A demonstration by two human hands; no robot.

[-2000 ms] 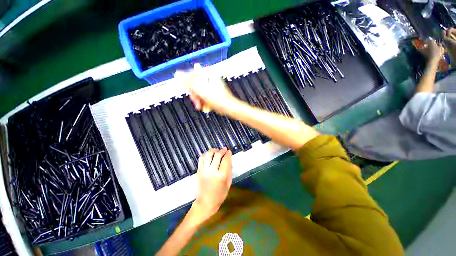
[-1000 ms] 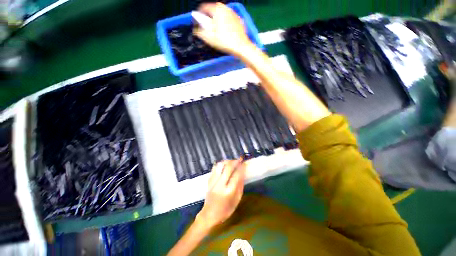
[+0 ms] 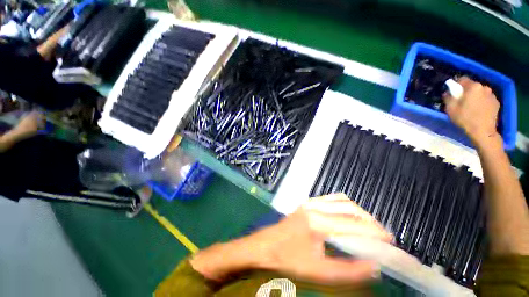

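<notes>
Long black housings [image 3: 400,185] lie side by side in a row on a white sheet [image 3: 307,168], notched ends away from me. My right hand [image 3: 475,110] is over and partly inside the blue bin [image 3: 426,55] of small black parts. It holds a white hand tool [image 3: 454,88], whose pale end sticks out of the fist; its fingertips are partly hidden. My left hand [image 3: 307,241] is blurred at the near edge of the row, palm down, thumb apart from the fingers. A dark patch shows beneath it; I cannot tell whether it holds anything.
A black tray [image 3: 249,125] heaped with slim black rods lies left of the sheet. Beyond it is another white sheet or tray [image 3: 139,139] with black housings. A blue crate [image 3: 185,183] and clear plastic bag [image 3: 107,168] are below the bench. Another person's hand [image 3: 26,129] is far left.
The view has swung left, so the row and bin now appear further right. Over the last two seconds, my right hand went from the row to the bin with the white tool.
</notes>
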